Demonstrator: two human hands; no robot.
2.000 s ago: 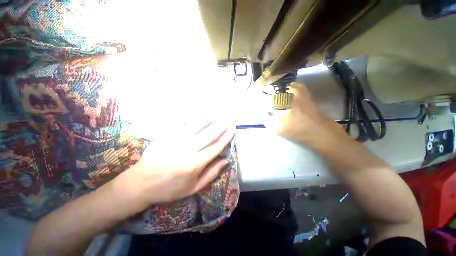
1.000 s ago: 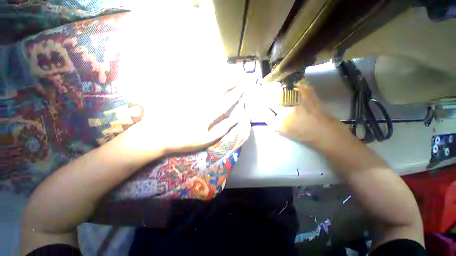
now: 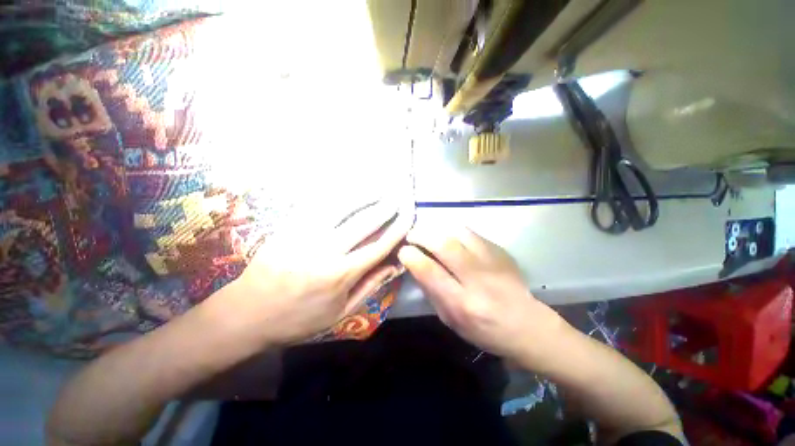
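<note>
The patterned fabric [image 3: 166,183] lies over the left of the machine bed, washed out white under the lamp. My left hand [image 3: 318,270] lies on the cloth near its right edge, fingers pointing towards that edge. My right hand [image 3: 471,283] is at the cloth's right edge, its thumb and finger pinching the edge beside my left fingertips. The presser foot area [image 3: 423,100] is above both hands, mostly lost in glare. The knurled brass-coloured knob [image 3: 488,148] is to its right, touched by neither hand.
Black scissors [image 3: 614,174] lie on the machine bed [image 3: 523,239], crossed by a dark blue line [image 3: 506,202]. The cream machine head [image 3: 697,78] spans the top right. A small switch plate [image 3: 750,240] is far right. A red stool [image 3: 741,335] and scraps [image 3: 526,401] are on the floor.
My right hand has moved from beside the brass knob down and left to the cloth edge. My left hand shifted a little down-left from one second ago. The view has shifted slightly.
</note>
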